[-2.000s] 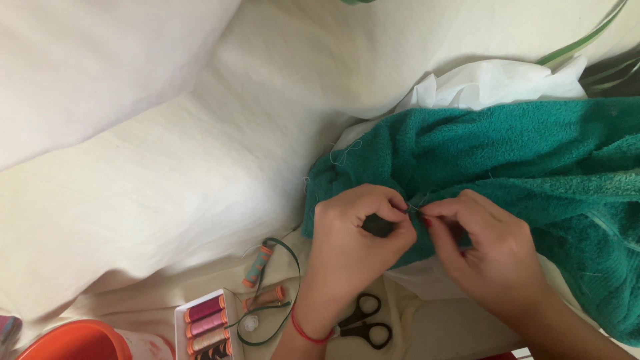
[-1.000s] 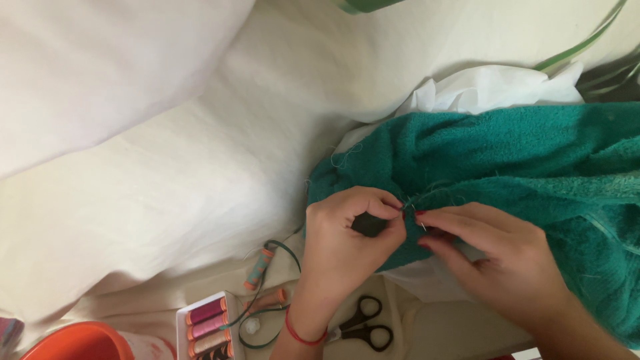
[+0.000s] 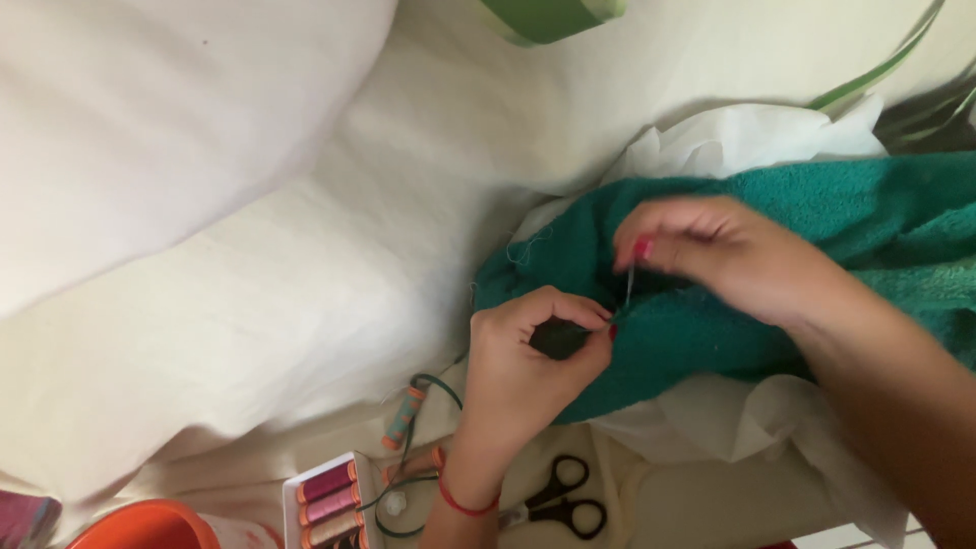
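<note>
A green terry towel (image 3: 686, 343) lies across the right side, with loose thread at its left edge. My left hand (image 3: 534, 358), with a red string at the wrist, pinches a bit of the towel between thumb and index finger. Above and to the right of it, my right hand (image 3: 709, 255) is slightly blurred and holds a thin sewing needle (image 3: 630, 286) between its fingertips, pointing down at the cloth near the left fingertips. Whether the needle's tip is in the cloth cannot be told.
Black-handled scissors (image 3: 564, 499) lie below the towel, partly behind my left wrist. Left of them are a white box (image 3: 292, 507) of thread spools, a loose teal spool (image 3: 404, 418), a brown spool (image 3: 414, 464) and a dark cord. An orange container (image 3: 145, 526) stands bottom left; white fabric (image 3: 747, 133) lies behind the towel.
My right hand has moved up and away from my left fingertips, with the needle between its fingers. My left hand keeps its pinch on the towel. More of a green object shows at the top.
</note>
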